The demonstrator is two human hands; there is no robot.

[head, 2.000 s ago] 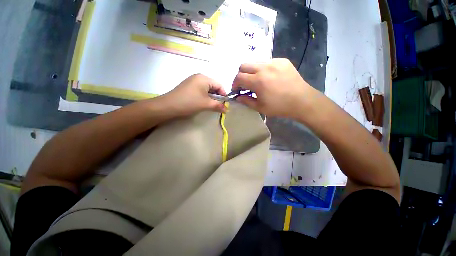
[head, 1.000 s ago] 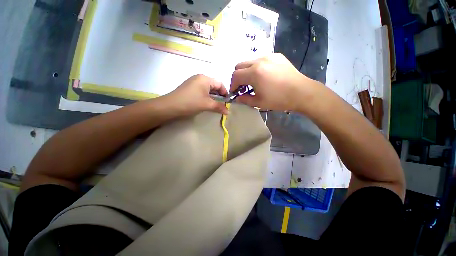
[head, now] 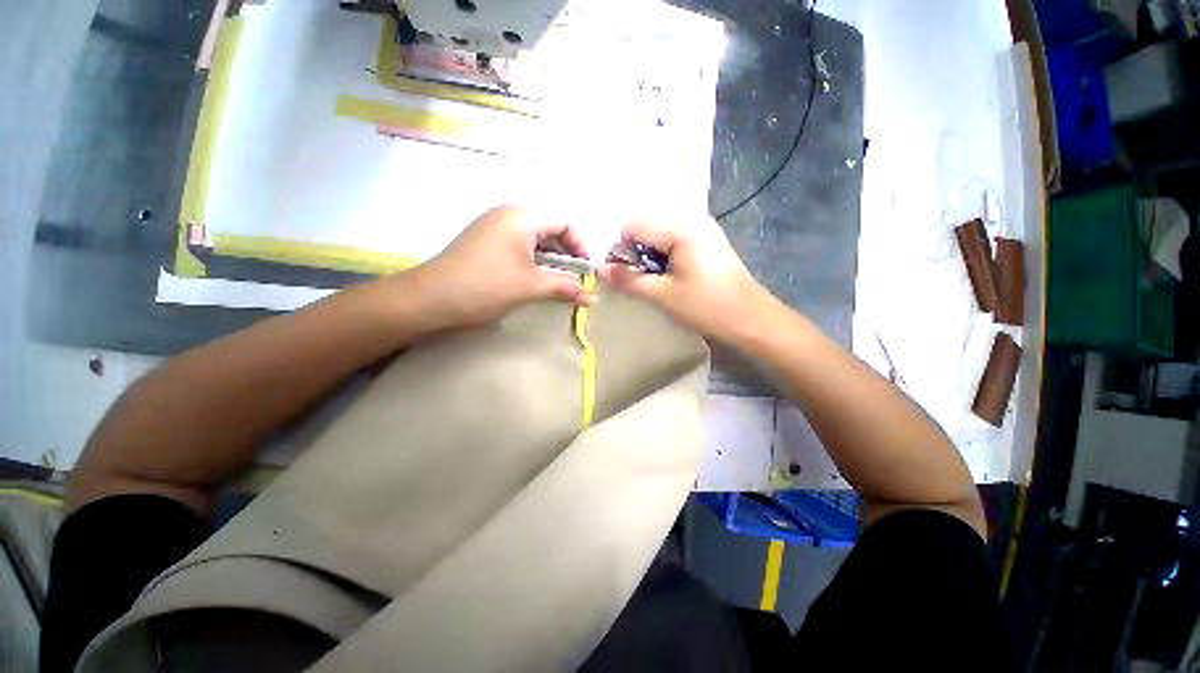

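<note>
A large beige bag body [head: 434,434], folded into a tube, lies over my lap and the table edge. A yellow seam strip [head: 588,381] runs down it from its top edge. My left hand [head: 494,270] pinches the pale top edge [head: 563,263] between thumb and fingers. My right hand [head: 691,270] holds small dark thread snips [head: 642,256] just right of that edge; the blades are partly hidden by the fingers. Fine threads are too small to tell.
A white sewing machine head [head: 487,20] stands beyond my hands over a white sheet [head: 303,132] bordered with yellow tape. A black cord [head: 798,151] crosses the dark plate [head: 790,79]. Brown pieces [head: 998,377] lie right. A blue crate [head: 790,517] is below the table; a green crate [head: 1099,270] stands far right.
My right hand has moved down and slightly right, and its forearm has shifted left. A third brown piece now shows fully. My left hand still pinches the edge. The view has shifted slightly.
</note>
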